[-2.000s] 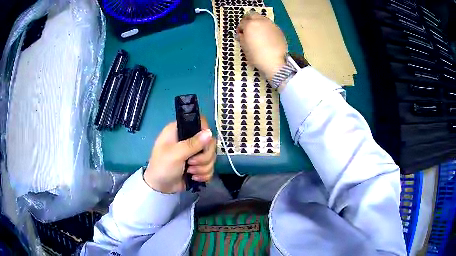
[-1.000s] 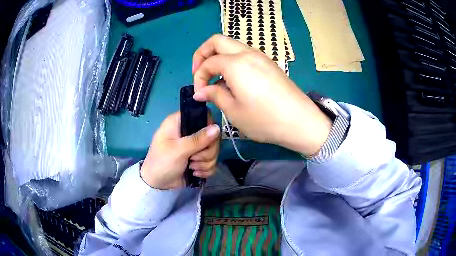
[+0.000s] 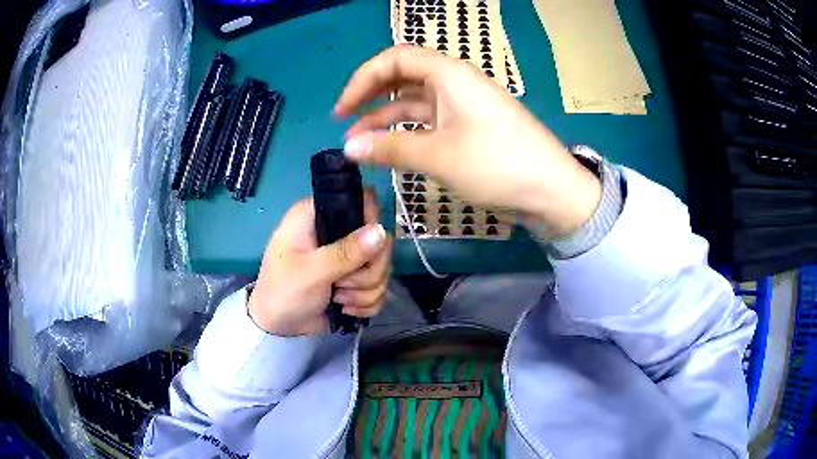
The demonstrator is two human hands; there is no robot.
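Note:
My left hand [image 3: 313, 269] holds an upright bundle of slim black parts [image 3: 339, 202], its fingers and thumb wrapped round the lower half. My right hand [image 3: 475, 143] is just above and right of the bundle's top end, thumb and fingers apart. I see no pad between its fingertips. Behind my right hand lies the pad sheet [image 3: 457, 220], tan with rows of small black shapes. More slim black parts [image 3: 235, 134] lie side by side on the green bench at left.
Bagged white stock [image 3: 98, 179] stands at left. The fan's dark base [image 3: 260, 12] is at top. A white cable [image 3: 417, 246] crosses the pad sheet. Blank tan sheets [image 3: 596, 54] lie right of it. The slotted black tray [image 3: 752, 206] and a blue crate [image 3: 788, 341] are at right.
My right hand came from the pad sheet to the bundle's top; since the last frame its fingers have opened and lifted slightly off. My left hand keeps its hold.

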